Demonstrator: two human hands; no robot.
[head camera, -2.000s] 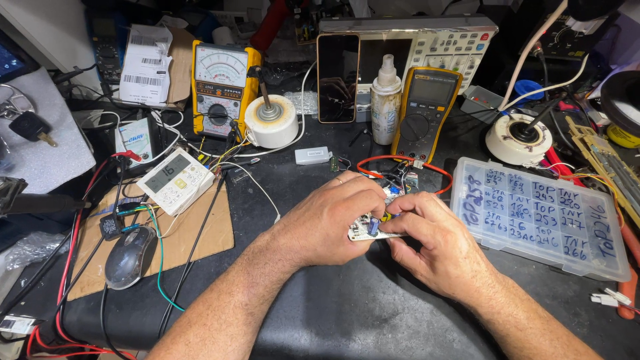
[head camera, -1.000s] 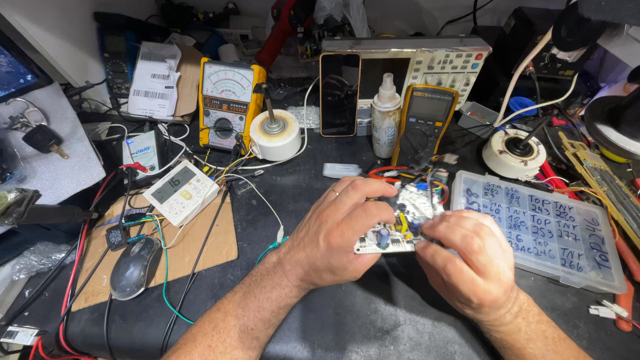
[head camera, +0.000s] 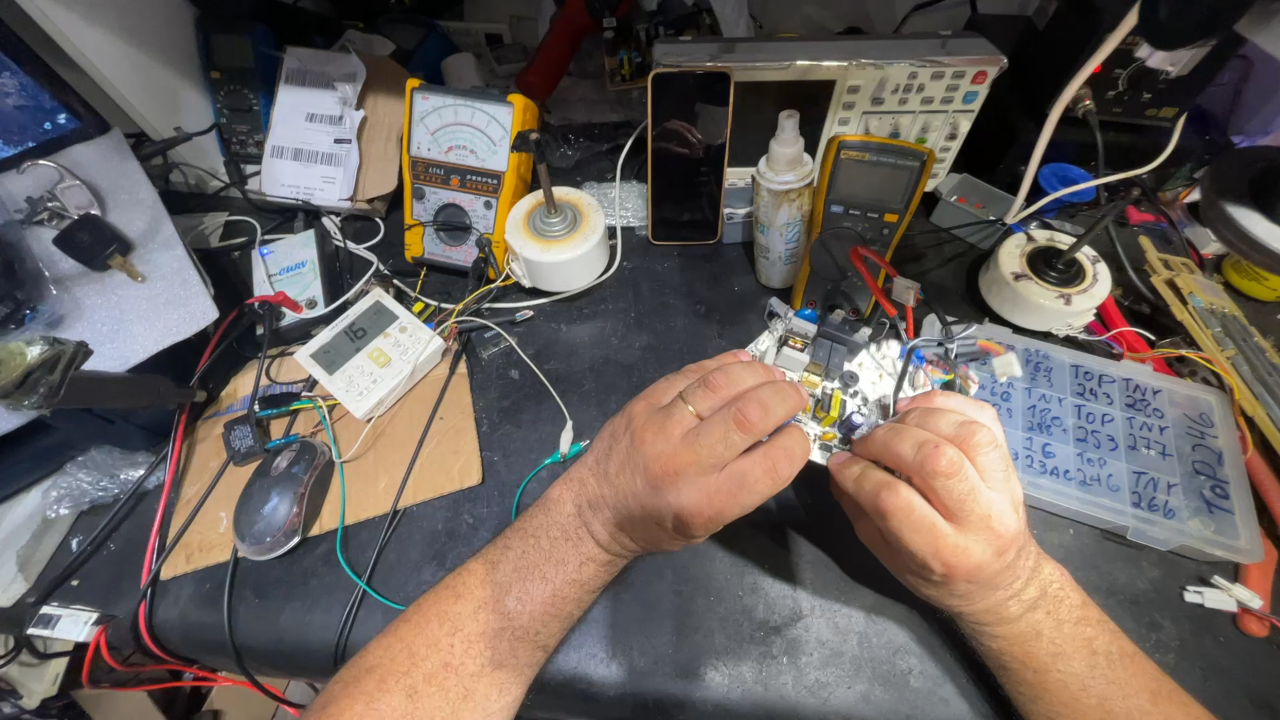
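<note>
A populated circuit board (head camera: 828, 385) with capacitors, black relays and plug-ended wires is held between both hands above the dark mat. My left hand (head camera: 700, 450), with a ring on one finger, grips the board's left edge. At its lower right edge, my right hand (head camera: 935, 490) holds it by the fingertips; the palm side is hidden. Red, grey and multicoloured wires (head camera: 940, 360) with white connectors run from the board's right side over a clear plastic organizer box (head camera: 1125, 440) bearing handwriting. Just behind the board stands a yellow digital multimeter (head camera: 865, 200).
An analog multimeter (head camera: 460, 180), a white motor (head camera: 557, 240), a smartphone (head camera: 690, 155), a spray bottle (head camera: 783, 205) and an oscilloscope (head camera: 920, 100) line the back. At left are a lit white thermostat controller (head camera: 370, 352), a computer mouse (head camera: 283, 498) and loose cables. Another motor (head camera: 1045, 280) is at right.
The board, mostly covered by my hands two seconds ago, has been turned and now shows more of its component side. Both hands have shifted their hold along its edges.
</note>
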